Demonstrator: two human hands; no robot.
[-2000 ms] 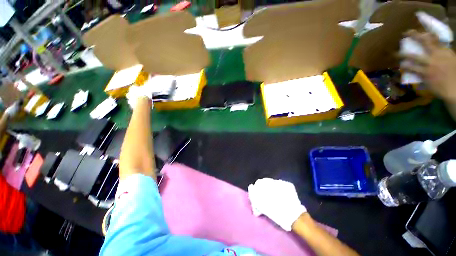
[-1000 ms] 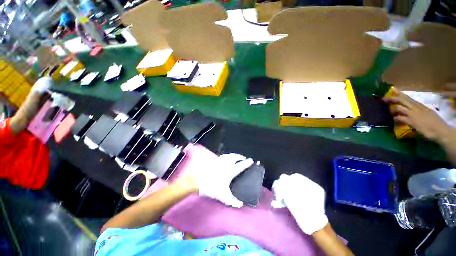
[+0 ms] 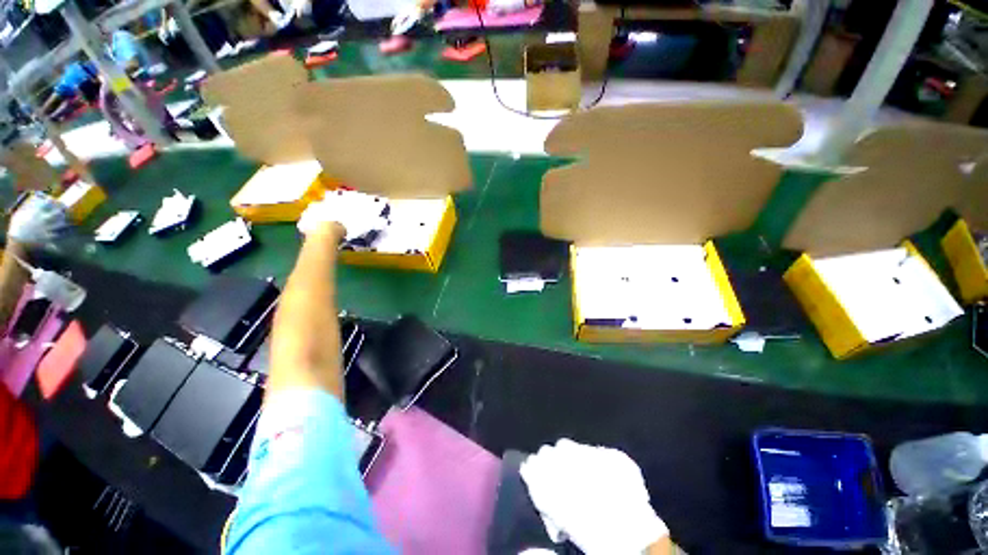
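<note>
My left hand [image 3: 330, 215], white-gloved, is stretched out to the left yellow carton [image 3: 439, 236], over a white and dark piece [image 3: 374, 222] at its left end; my fingers' grip on it is hidden. My right hand [image 3: 590, 493], also gloved, holds a dark device unit [image 3: 511, 510] by its right side at the pink mat's [image 3: 433, 488] right part. The unit's lower part is cut off by the picture's edge. Several black units [image 3: 206, 412] lie left of the mat, partly behind my left arm.
Open yellow cartons with white inserts [image 3: 650, 287] and brown lids stand on the green strip [image 3: 488, 314]. A black unit [image 3: 531, 258] lies between cartons. A blue bin [image 3: 818, 488] and translucent bottle [image 3: 937, 464] are at right. Another person's gloved hand [image 3: 41, 217] is far left.
My left hand has left the unit over the mat and reached forward-left to the carton. My right hand is now on a unit. The other person's hand at right is gone from view. The view has shifted.
</note>
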